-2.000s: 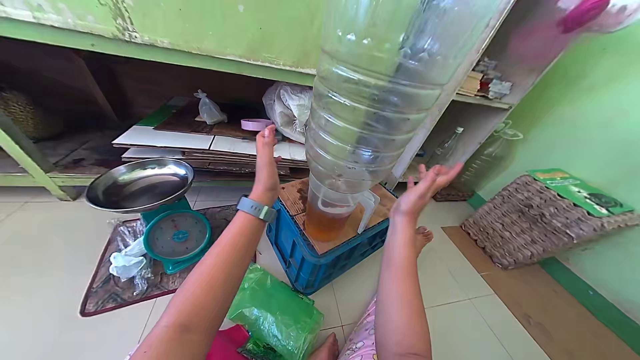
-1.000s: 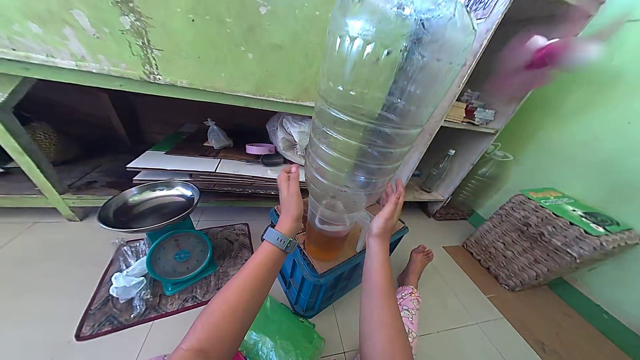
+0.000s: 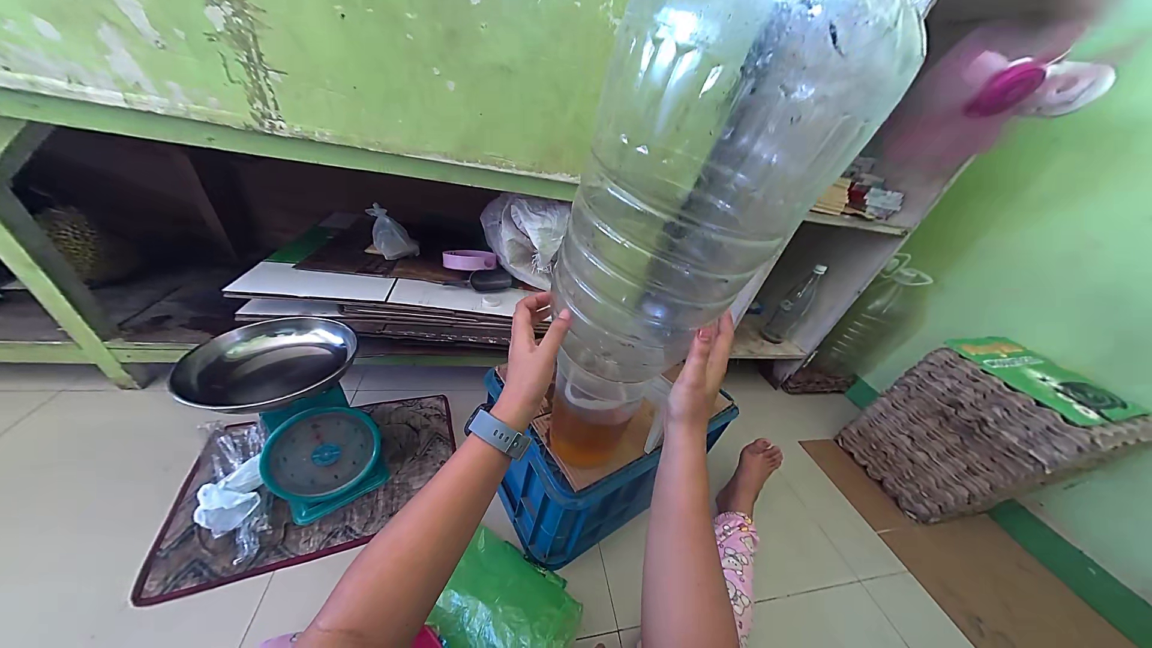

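A tall clear ribbed plastic container [image 3: 666,234] stands tilted above a clear pitcher [image 3: 589,432] that holds amber liquid. The pitcher rests on cardboard on top of a blue plastic crate [image 3: 576,513]. My left hand [image 3: 533,355], with a grey watch band at the wrist, touches the container's lower left side. On its lower right side lies my right hand [image 3: 700,373], fingers pointing up. Together the two hands hold the container between them. How the container's lower end meets the pitcher is hard to tell.
A teal dial scale [image 3: 321,454] with a metal pan [image 3: 264,364] stands on a mat at the left. A green plastic bag [image 3: 508,594] lies before the crate. At the right is a woven basket [image 3: 963,441]; a glass bottle [image 3: 796,304] stands on the shelf.
My hands were apart from the container, palms facing it, two seconds ago. They have moved inward onto its sides. The pink blurred thing at the upper right has shifted.
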